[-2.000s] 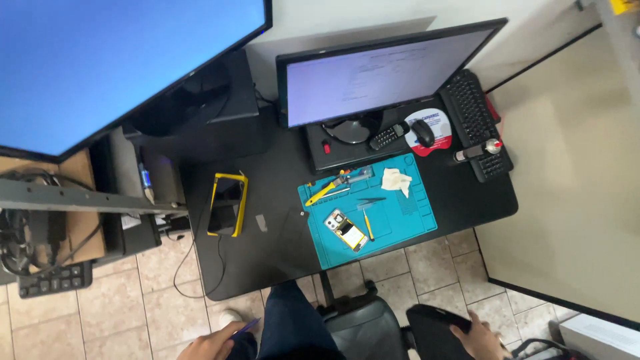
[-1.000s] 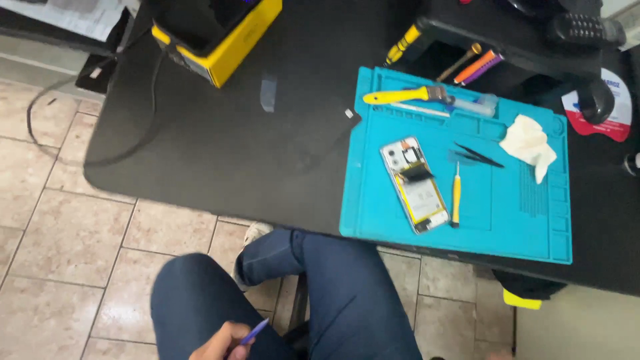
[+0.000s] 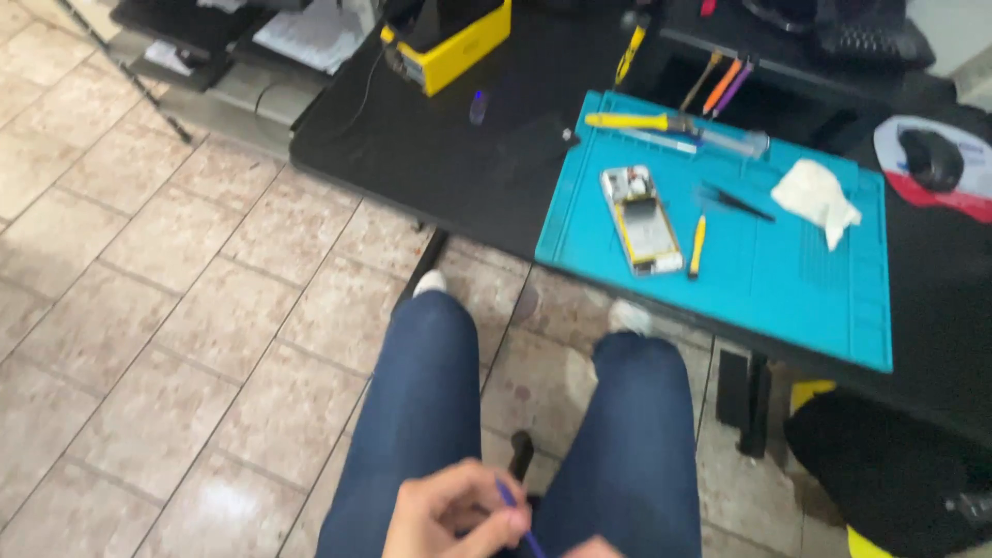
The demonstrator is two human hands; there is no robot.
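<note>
Above my lap, my left hand [image 3: 461,511] pinches a thin blue-purple stick-like tool [image 3: 518,515] between thumb and fingers. Only a small part of my right hand [image 3: 593,549] shows at the bottom edge, near the tool's lower end; what its fingers do is hidden. On the teal repair mat [image 3: 775,302] lies an opened smartphone [image 3: 642,221] with its inside showing. Beside it are a small yellow screwdriver [image 3: 697,248], dark tweezers [image 3: 740,203] and a crumpled white cloth or tissue [image 3: 818,198]. A yellow-handled tool [image 3: 628,121] lies along the mat's back edge.
A yellow and black box-like device [image 3: 465,54] stands on the black desk [image 3: 434,170], left of the mat. Orange [image 3: 722,85] and purple [image 3: 733,90] tools lean behind the mat. A mouse [image 3: 932,159] rests on a pad at right. A dark chair part [image 3: 876,465] is at lower right.
The view has shifted down and left. My hands, far apart two seconds ago with the right one by a black chair, are now close together over my lap. The blue-purple tool remains in my left hand.
</note>
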